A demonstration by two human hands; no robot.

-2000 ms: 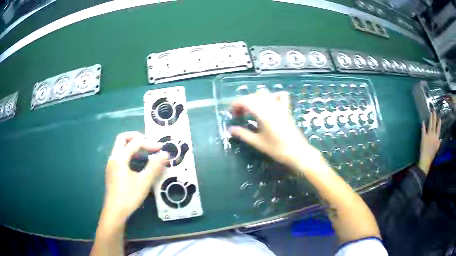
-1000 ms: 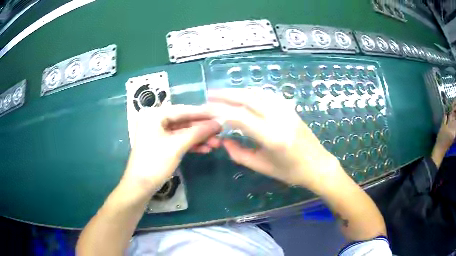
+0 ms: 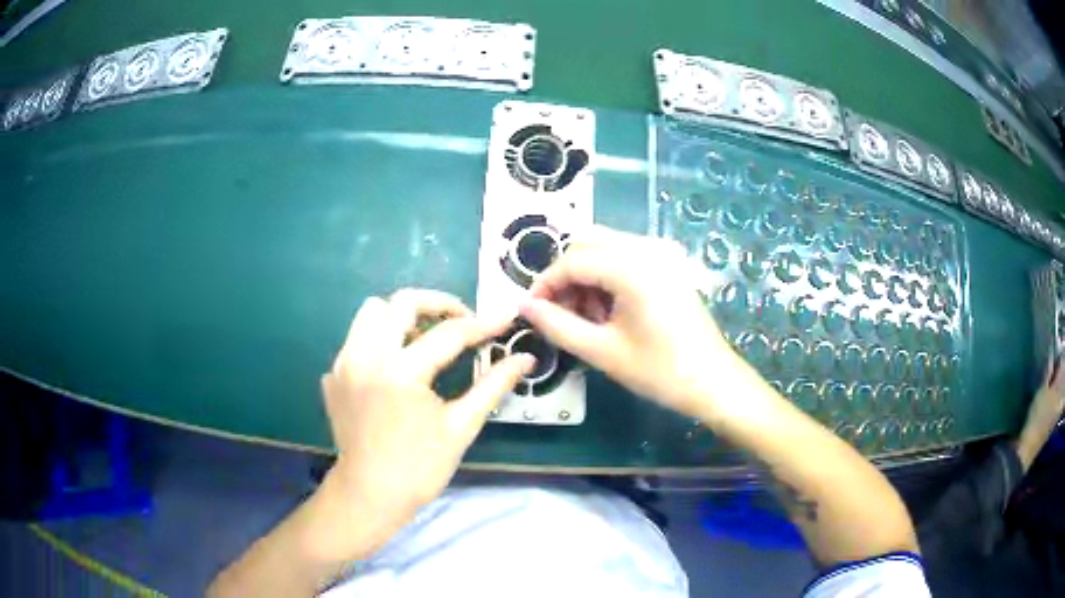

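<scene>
A silver-grey three-hole metal frame (image 3: 500, 199) lies lengthwise away from me on the green table. Its far and middle openings show; the nearest is partly covered by my fingers. My left hand (image 3: 403, 391) is over the frame's lower left side, thumb at the nearest opening. My right hand (image 3: 637, 321) is over its right side, thumb and index fingertips pinched together beside the left fingertips. Any small part between the fingertips is hidden. A clear blister tray (image 3: 806, 315) with rows of round pockets lies to the right.
Ringed frames stand in a row along the far side, one behind my frame (image 3: 409, 53), others at left (image 3: 152, 68) and right (image 3: 747, 99). Another person's hand (image 3: 1043, 409) is at the right edge. The table's curved front edge (image 3: 175, 421) is near me.
The view has shifted, so the frame and tray appear further right. My hands have moved from in front of the frame's middle to its nearest opening, uncovering the middle one.
</scene>
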